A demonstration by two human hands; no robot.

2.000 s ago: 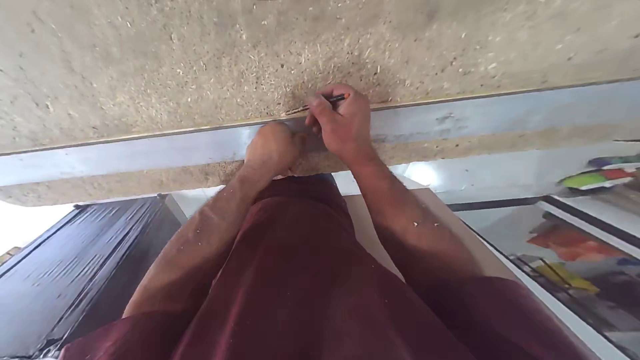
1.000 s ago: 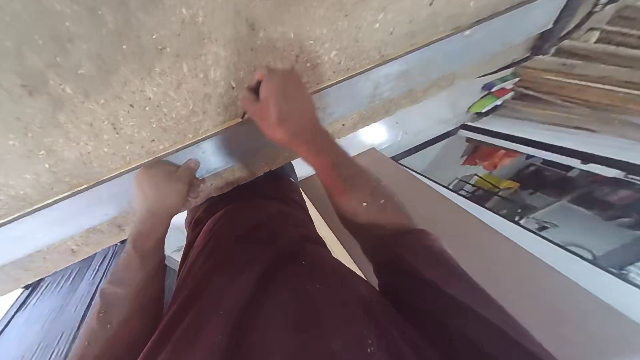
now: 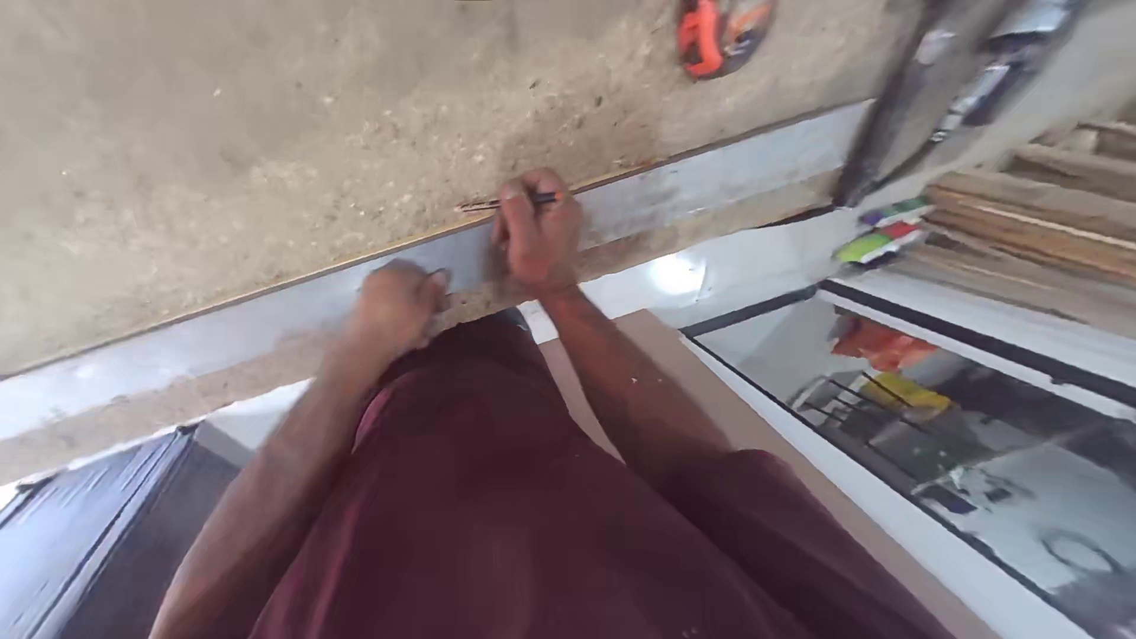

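Observation:
A long pale flat strip [image 3: 728,177], perhaps a metal straightedge, lies diagonally along the near part of a tan, speckled, dusty board [image 3: 266,195]. My left hand [image 3: 397,306] is curled over the strip's near side, with its thumb toward the right; its fingertips are partly hidden. Up and to the right, my right hand [image 3: 539,226] holds a dark pencil [image 3: 506,203] between thumb and fingers. The pencil lies nearly level, its pointed end toward the left, just beyond the strip's far edge. The lower side of my right hand overlaps the strip.
An orange-handled tool [image 3: 701,40] lies on the board at the top. Stacked wood pieces [image 3: 1047,222] are at the right, near colourful packets [image 3: 879,242]. A dark-framed glass panel [image 3: 1003,461] shows at lower right, a dark wrapped box [image 3: 98,532] at lower left.
My hands were wider apart one second ago and are closer together now. The pencil has turned to lie nearly level by the strip's far edge. The view has shifted, bringing in the orange-handled tool.

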